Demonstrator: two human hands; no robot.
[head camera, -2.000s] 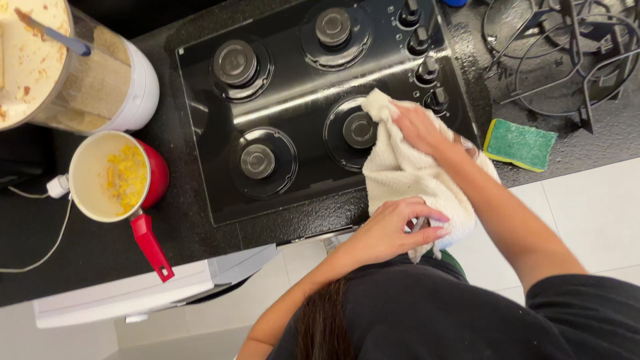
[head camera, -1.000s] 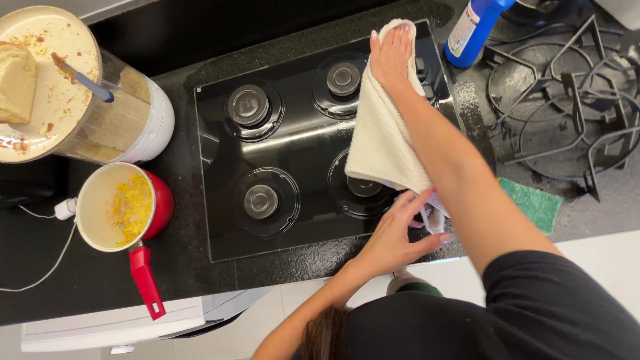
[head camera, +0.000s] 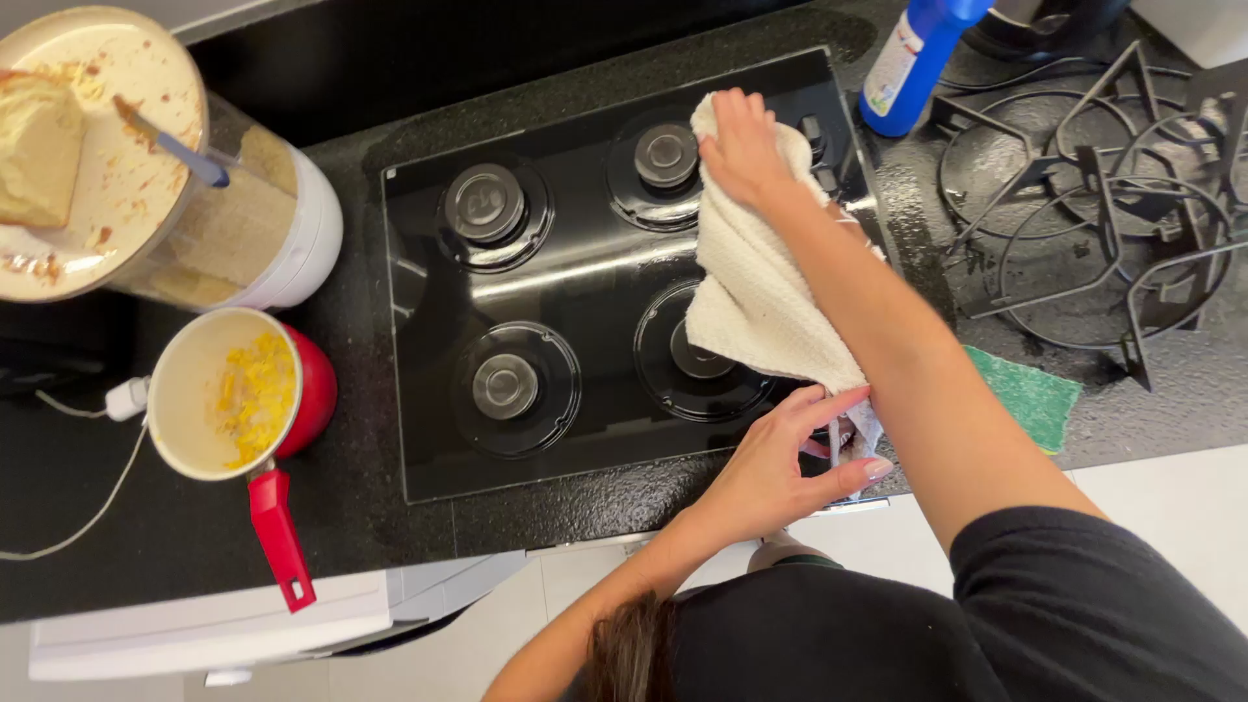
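A cream-coloured cloth (head camera: 760, 283) lies over the right part of the black glass cooktop (head camera: 595, 273). My right hand (head camera: 749, 146) presses flat on its upper end, near the back right burner (head camera: 667, 156) and the control knobs (head camera: 811, 132). At the front edge my left hand (head camera: 780, 458) holds the cloth's lower end between thumb and fingers. The cloth partly covers the front right burner (head camera: 700, 353). The two left burners, back (head camera: 485, 203) and front (head camera: 505, 386), are uncovered, and no grates sit on the cooktop.
Black grates (head camera: 1092, 205) lie on the wet counter at right, with a green sponge (head camera: 1024, 398) and a blue bottle (head camera: 907, 68). At left are a red saucepan (head camera: 317, 390) with yellow food, a clear container (head camera: 244, 210), and a plate (head camera: 117, 166) with bread and a blue-handled knife.
Over the two seconds my right hand has moved with the cloth toward the back of the cooktop. My left hand stays by the front edge at the cloth's lower end.
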